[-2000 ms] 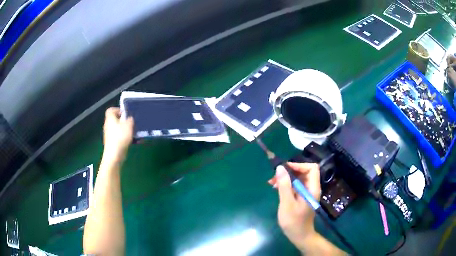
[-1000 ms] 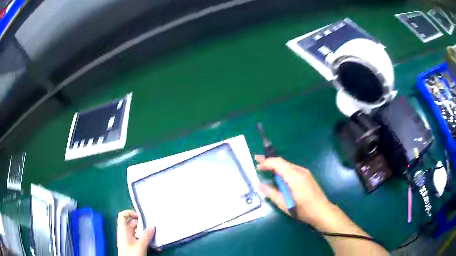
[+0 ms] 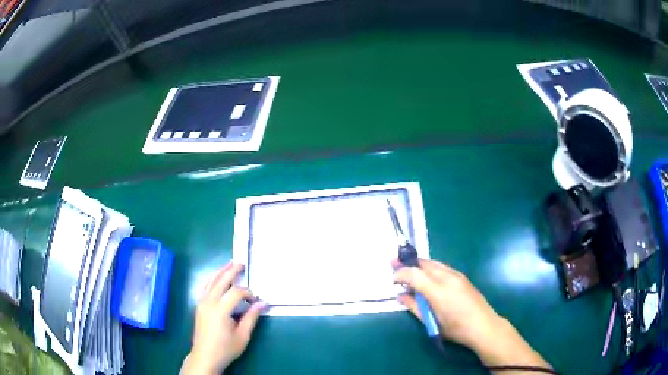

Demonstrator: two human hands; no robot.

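Note:
A white-bordered panel sheet (image 3: 329,253) with a dark outline lies flat in front of me, its centre glaring white. My left hand (image 3: 228,307) holds the sheet at its lower left corner, thumb and fingers at the edge. My right hand (image 3: 439,296) holds a soldering iron (image 3: 407,256) by its blue handle. The iron's thin metal tip points away from me, over the right part of the sheet. The right fingers are at the sheet's lower right edge. Whether the tip touches the sheet I cannot tell.
A small blue tray (image 3: 143,283) stands left, beside a stack of panels (image 3: 88,278). Dark panels (image 3: 209,113) lie on the far side. At right are a white hood (image 3: 595,139), a black holder (image 3: 575,220), a black box (image 3: 628,220) and cords. A blue bin shows at the right edge.
The view has shifted left. The sheet has been turned squarer to me, and the right hand with the iron has moved from beside the sheet to over its right part.

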